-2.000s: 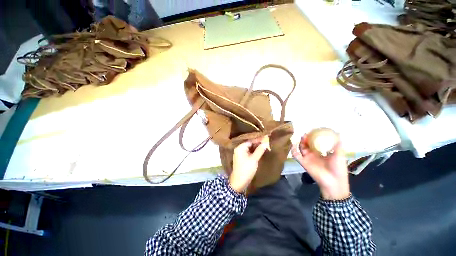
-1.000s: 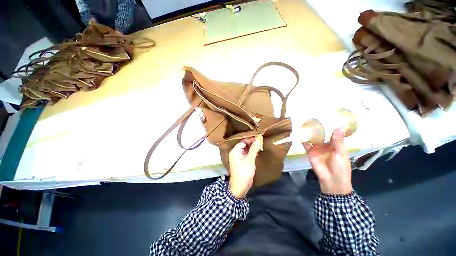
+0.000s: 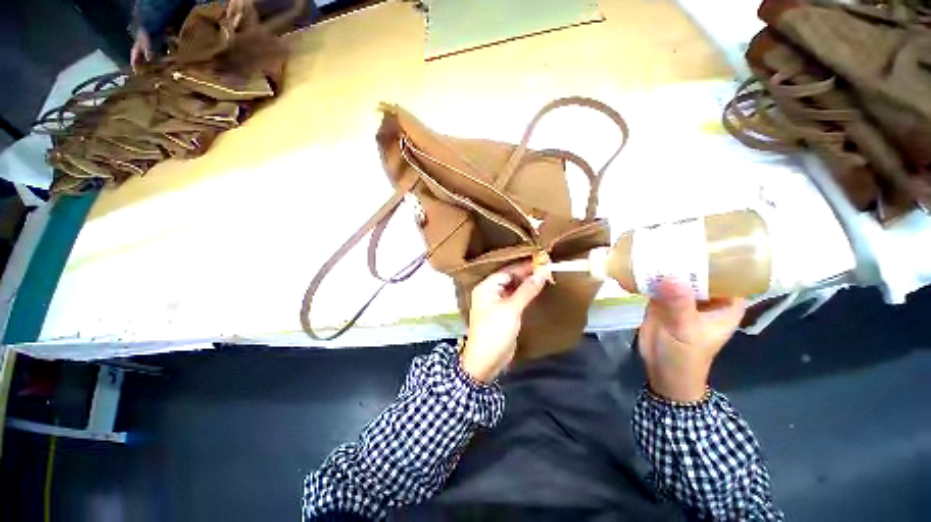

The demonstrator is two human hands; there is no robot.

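A brown handbag (image 3: 439, 229) lies open in front of me, its near end over the table edge, handles spread to both sides. My left hand (image 3: 500, 306) pinches a small yellowish zip-end tab (image 3: 541, 262) at the near end of the opening. My right hand (image 3: 682, 331) holds a glue bottle (image 3: 740, 253) on its side, amber contents and white label, nozzle pointing left. The white nozzle tip reaches the tab at my left fingertips; whether it touches is too small to tell.
A pile of brown bags (image 3: 138, 117) lies at the far left, with another person's hands (image 3: 141, 49) at it. Folded bags (image 3: 852, 92) are stacked at the right. A green mat (image 3: 500, 22) lies at the table's far side.
The glue bottle has turned from end-on to sideways, and its nozzle has come to the tab. My left hand still pinches the tab. Another person's hands have appeared at the left pile.
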